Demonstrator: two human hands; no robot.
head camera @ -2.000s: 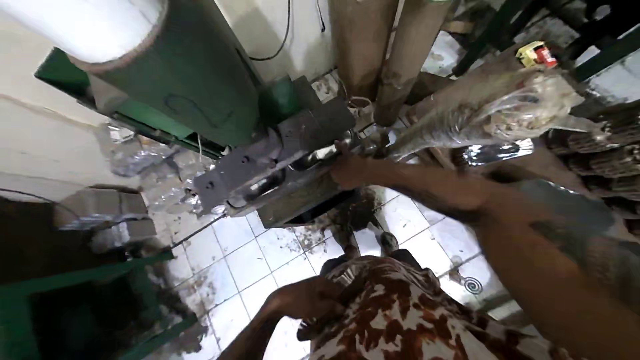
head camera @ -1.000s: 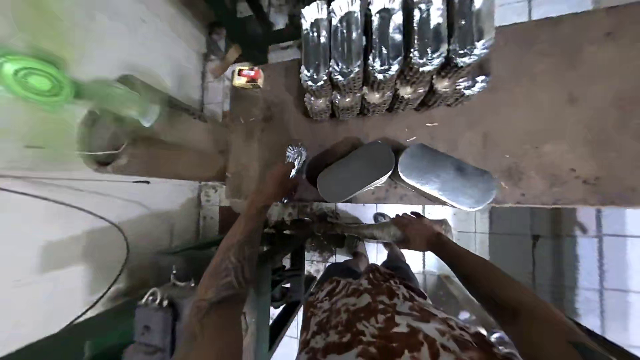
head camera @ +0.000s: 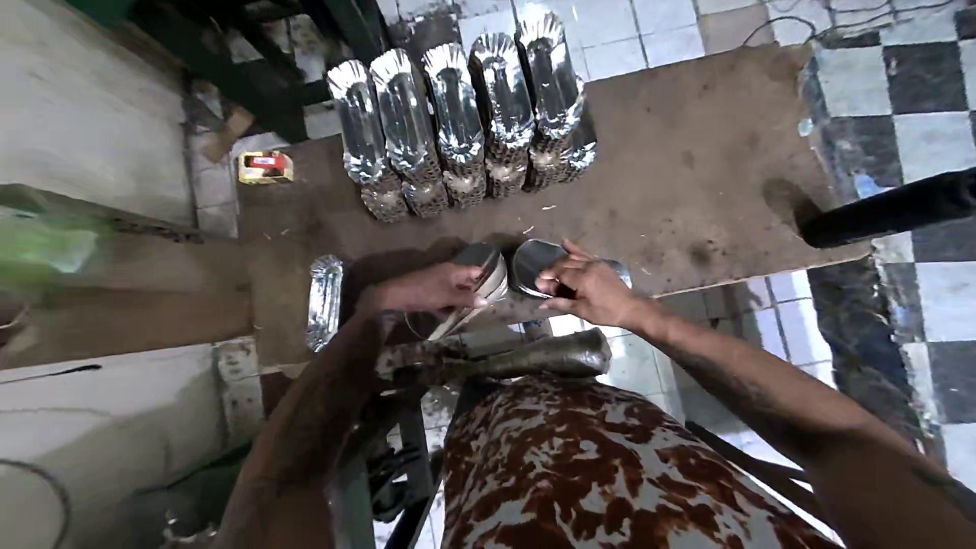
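My left hand [head camera: 446,288] has its fingers at a stack of oval sheets [head camera: 492,278], which stands tilted near the front edge of the brown table. Just to the right, my right hand [head camera: 583,282] reaches over a second oval stack [head camera: 532,263], fingertips at its top sheet. Whether either hand grips a sheet is hard to tell. Left of my left hand lies a shiny foil tray [head camera: 325,301]. Between my body and the table is a wrapped lever handle [head camera: 545,357].
Several stacks of fluted foil trays [head camera: 457,114] stand at the brown table's [head camera: 686,168] far side. A small yellow and red box [head camera: 264,167] lies at left. A black pole [head camera: 892,207] juts in from the right. Green metal framework stands at the upper left.
Both hands have moved onto the oval stacks; a second ago my right hand was on the wrapped handle. A foil tray now lies at left. The view has swung round from the green machine.
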